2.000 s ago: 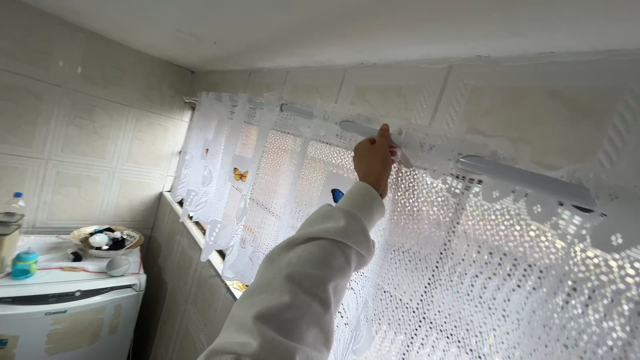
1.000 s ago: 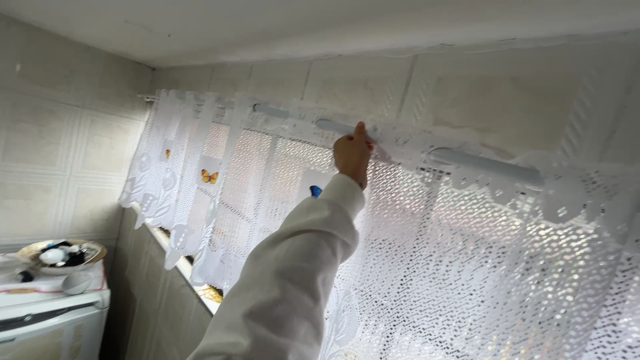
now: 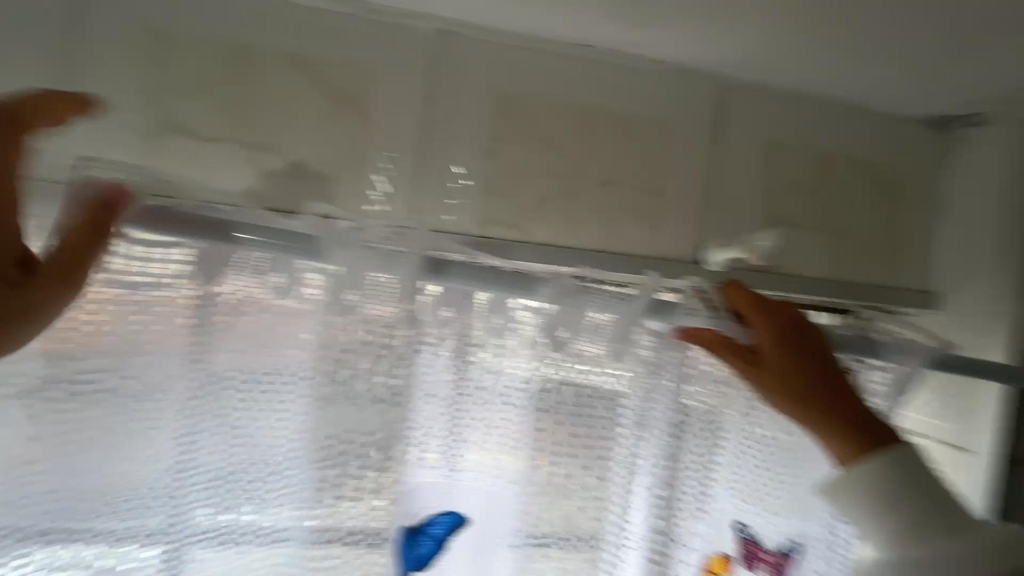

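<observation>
A sheer white lace curtain (image 3: 472, 384) with butterfly decorations hangs from a grey rod (image 3: 972, 368) across the window. At the right, my right hand (image 3: 768, 352) pinches the gathered top edge of the curtain between thumb and fingers, close to the rod. My left hand (image 3: 48, 216) is raised at the left edge of the view, blurred, its thumb and fingers apart with nothing between them. It is in front of the left part of the rod. A blue butterfly (image 3: 428, 540) shows low on the curtain.
Tiled wall (image 3: 584, 168) runs above the window, with the ceiling (image 3: 800, 48) over it. A grey frame edge (image 3: 848, 288) lies just above the rod. The rod reaches toward a pale upright surface (image 3: 972, 248) at the right.
The view has swung far to the right along the curtain. Two hands now show, where the earlier frames showed one arm at the curtain's top edge.
</observation>
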